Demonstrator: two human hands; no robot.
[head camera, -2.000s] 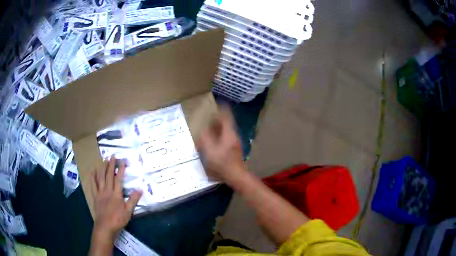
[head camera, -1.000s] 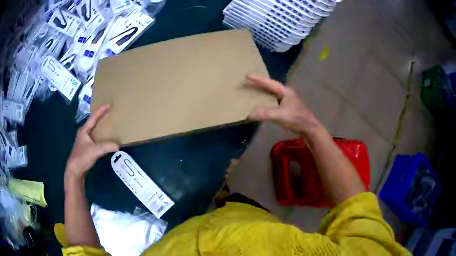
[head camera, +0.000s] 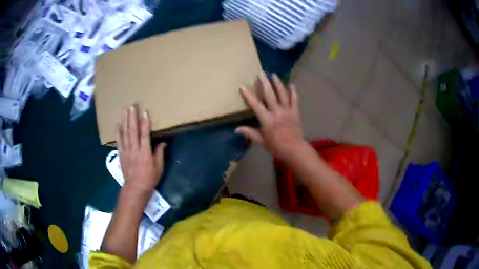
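Note:
A brown inner carton (head camera: 178, 76) lies on the dark green mat with its lid closed; its contents are hidden. My left hand (head camera: 137, 157) rests with extended fingers on the lid's near edge at the left. My right hand (head camera: 276, 115) is spread at the lid's near right corner, thumb below the edge. Neither hand is closed around the carton. A white retail cable box (head camera: 156, 206) lies on the mat, partly hidden under my left hand and wrist. Clear poly bags (head camera: 94, 231) lie beside my left forearm.
A heap of bagged cable boxes (head camera: 55, 73) lies at the left. A nested white stack (head camera: 278, 21) stands behind the carton. A red plastic stool (head camera: 341, 168) and a blue crate (head camera: 424, 197) are on the floor at right. A yellow disc (head camera: 58, 238) lies at lower left.
The open carton lid was swung closed over the white boxes. Since then both hands have shifted on the lid, my left hand rightward onto its near edge, now covering part of the loose cable box.

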